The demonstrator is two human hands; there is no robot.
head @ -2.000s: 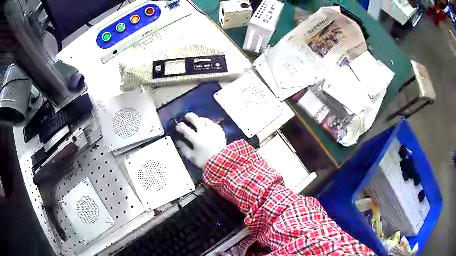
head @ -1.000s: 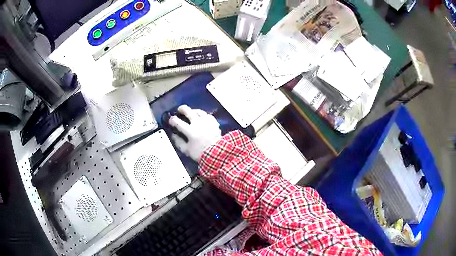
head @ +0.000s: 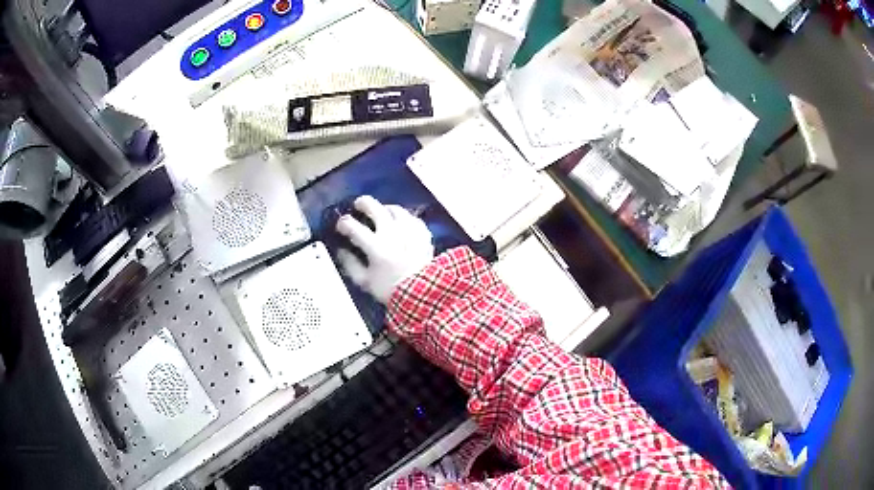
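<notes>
My right hand (head: 386, 247), in a white glove, rests over a small black mouse (head: 337, 212) on the dark blue mouse pad (head: 369, 172). The hand hides most of the mouse. My left hand is not in view. White square speaker grille panels lie left of the pad, one (head: 238, 216) on top of another, and one (head: 292, 316) nearer me. Another panel (head: 165, 390) lies on the perforated worktable (head: 206, 330). A further white panel (head: 479, 177) lies right of the pad. The black keyboard (head: 355, 421) sits below the bench edge, partly hidden by my sleeve.
A long wrapped unit with a black label strip (head: 359, 107) and a blue button panel (head: 241, 36) lie at the far side. Newspaper (head: 628, 53) and white panels cover part of the green table (head: 738, 96). A blue bin (head: 709, 287) holding white panels stands at right.
The camera view has shifted slightly. My right hand stays on the mouse, and the panels keep their places.
</notes>
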